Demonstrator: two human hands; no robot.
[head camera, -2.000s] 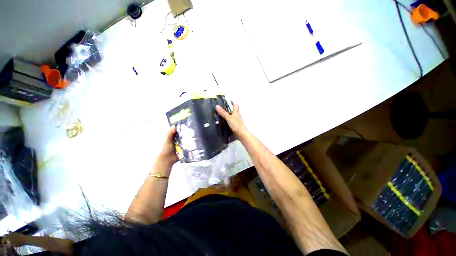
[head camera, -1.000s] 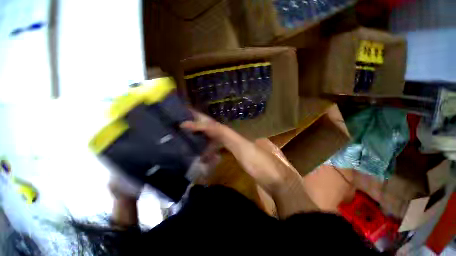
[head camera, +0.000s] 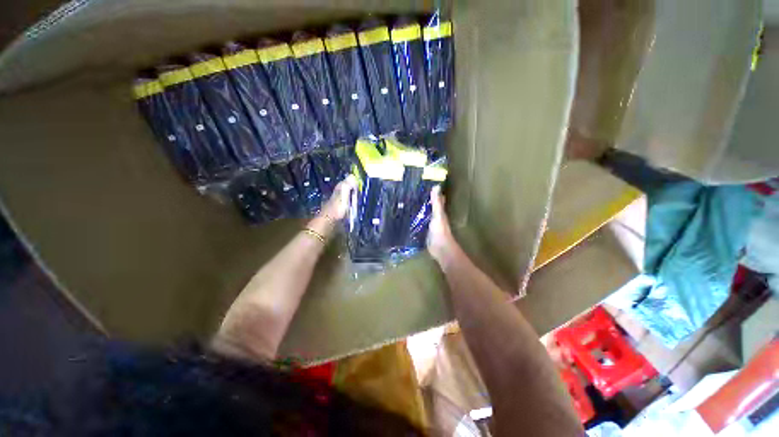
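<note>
I hold a small group of bagged black retail boxes (head camera: 397, 209) with yellow tops between both hands, inside a large open brown carton (head camera: 512, 111). My left hand (head camera: 340, 201) presses on their left side and my right hand (head camera: 437, 226) on their right side. Glossy clear film shows around them. Behind them a long row of bagged boxes (head camera: 295, 107) with yellow tops stands side by side along the carton's far side. A second, nearer row of bagged boxes (head camera: 286, 188) shows lower down, partly hidden by my hands and the held boxes.
Another brown carton (head camera: 692, 77) is at the upper right. A green plastic bag (head camera: 692, 247) lies at the right, with a red plastic stool or crate (head camera: 602, 354) below it. An open carton flap (head camera: 589, 222) lies between the big carton and the green bag.
The view has turned from the white table to the cartons on the floor. Both hands have carried the held boxes off the table and down into the large carton.
</note>
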